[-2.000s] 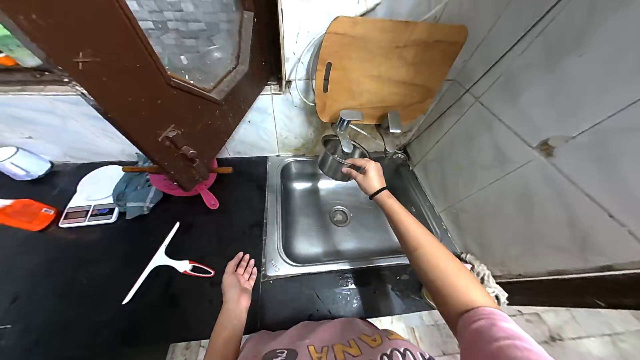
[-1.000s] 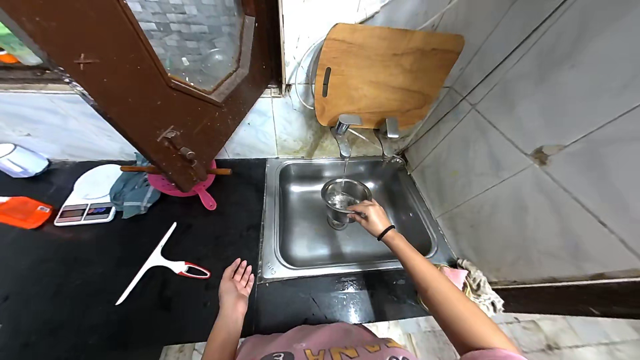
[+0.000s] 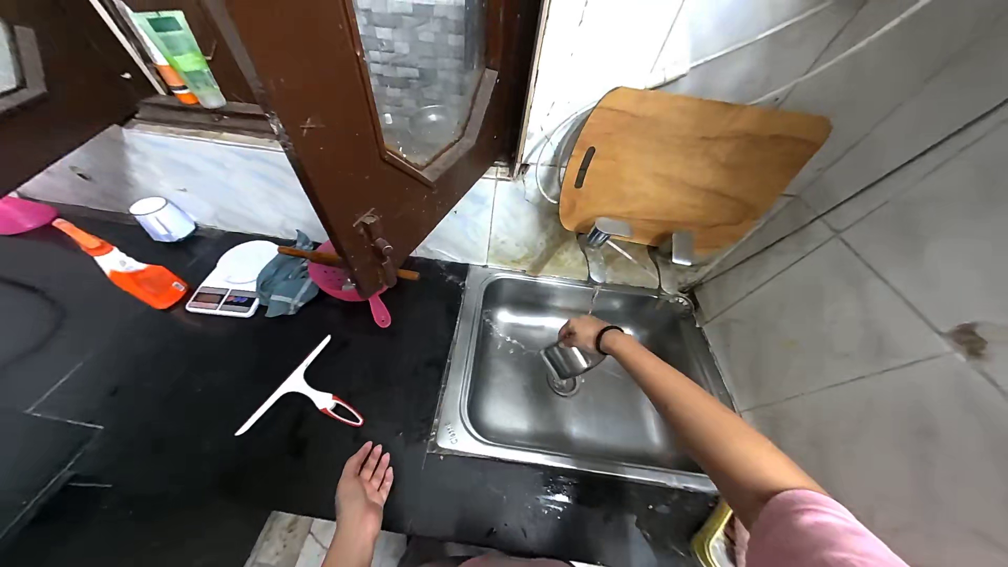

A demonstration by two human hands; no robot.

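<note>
My right hand (image 3: 587, 335), with a black band at the wrist, grips a small steel vessel (image 3: 568, 360) by its rim. The vessel is tipped toward the left over the drain (image 3: 565, 383) of the stainless steel sink (image 3: 504, 441), and water splashes out across the basin. A thin stream falls from the tap (image 3: 598, 256) behind my hand. My left hand (image 3: 365, 482) is palm up at the counter's front edge, fingers apart, holding nothing. Nearest to it lies a white squeegee with a red-edged handle (image 3: 303, 386).
A wooden cutting board (image 3: 693, 165) leans on the wall behind the tap. An open brown cabinet door (image 3: 315, 118) reaches over the counter. Below it are a pink strainer (image 3: 342, 283), a grey cloth (image 3: 285, 279) and a kitchen scale (image 3: 228, 299). An orange spray bottle (image 3: 134, 276) lies farther left.
The vessel was under the tap, then upright over the drain; now it is tipped with water coming out. My left hand stays by the counter's edge. The view has shifted left.
</note>
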